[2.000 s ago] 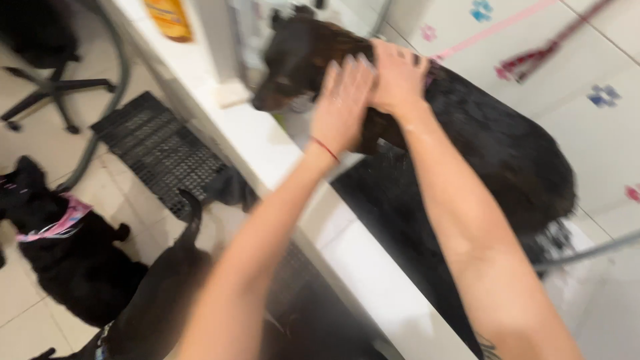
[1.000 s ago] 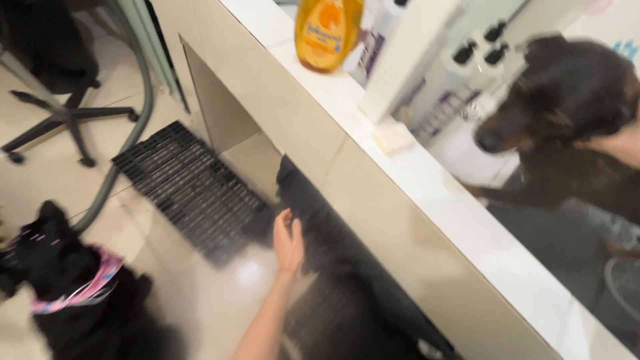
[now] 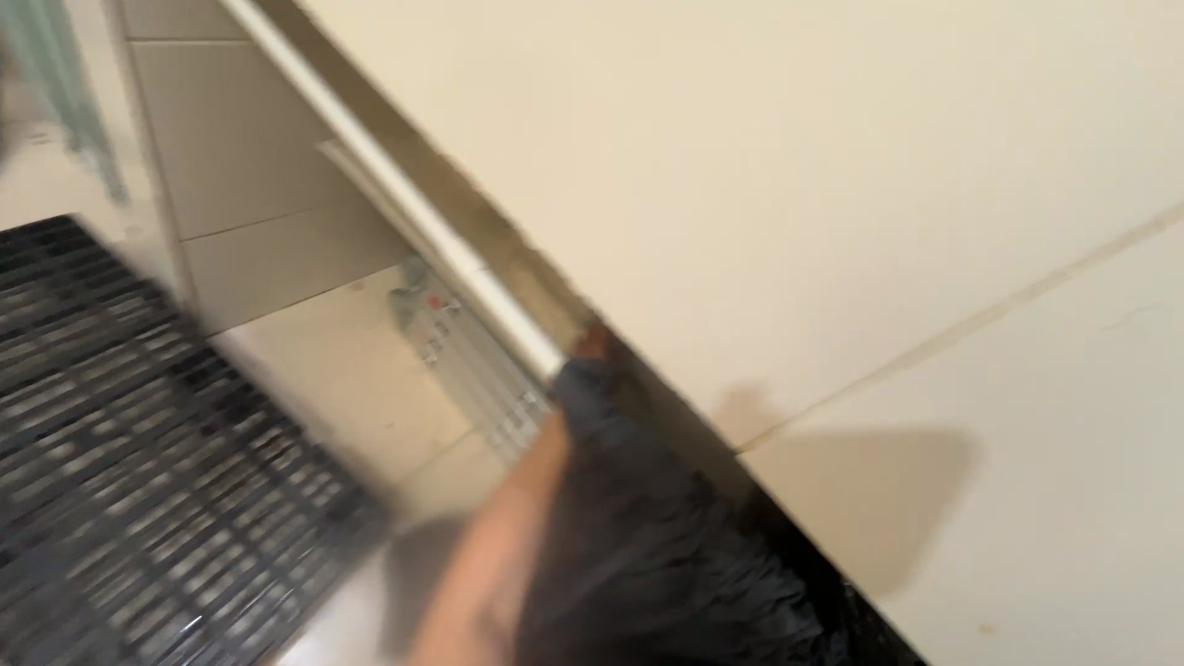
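Observation:
My left hand (image 3: 592,342) is at the white rod (image 3: 476,277) that crosses the opening in the tiled wall. Its forearm rises from the bottom edge, and the hand lies mostly behind black curtain-like material (image 3: 647,518), with only a little skin showing above it. Whether the fingers grip the rod or the material cannot be told. The black material is bunched toward the rod's lower right end. Inside the opening, a flat grey ribbed object (image 3: 472,361) with a small red spot lies on the tiled floor. My right hand is out of view.
A black slatted plastic mat (image 3: 176,444) lies on the floor at the left, beside the opening. Cream tiled wall (image 3: 832,231) fills the right side and bears a shadow. A blurred greenish surface (image 3: 69,92) stands at the upper left.
Both hands were on a wet dark dog two seconds ago; one second ago my left hand was in the air above the mat's side. It is now at the rod. The view has moved down and closer.

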